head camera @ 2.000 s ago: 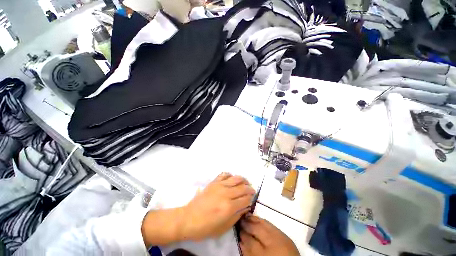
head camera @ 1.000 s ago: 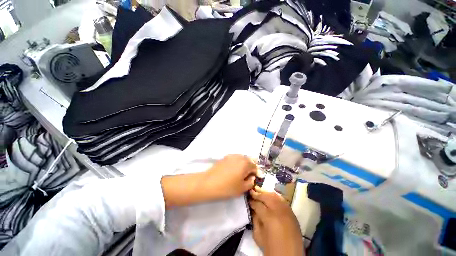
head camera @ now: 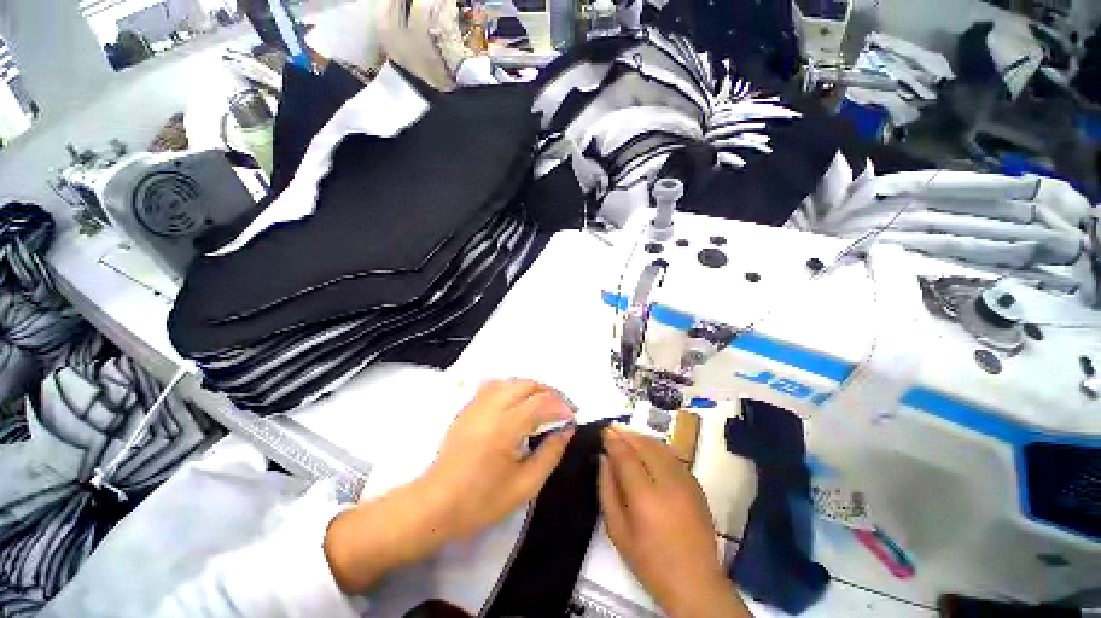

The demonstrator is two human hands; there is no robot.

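Note:
A black fabric panel (head camera: 549, 537) with a pale edge runs from the table's front edge up towards the presser foot and needle (head camera: 628, 374). My left hand (head camera: 495, 453) is bare and grips the panel's left edge near its top, with a bit of white showing at the fingertips. My right hand (head camera: 658, 501) is bare and holds the panel's right edge just below the presser foot. The white sewing machine (head camera: 773, 308) has a blue stripe. The fabric under my fingers is hidden.
A tall stack of black and white panels (head camera: 374, 217) stands left of the machine. A tan block (head camera: 685, 437) and a dark cloth scrap (head camera: 773, 495) lie right of the needle. Tied bundles (head camera: 91, 471) are at lower left. Another person's pale sleeve (head camera: 423, 36) shows at the back.
The panel between my hands now shows its black side; the white face seen a second ago is gone. My left hand has moved left and down, away from the needle, and my hands are further apart.

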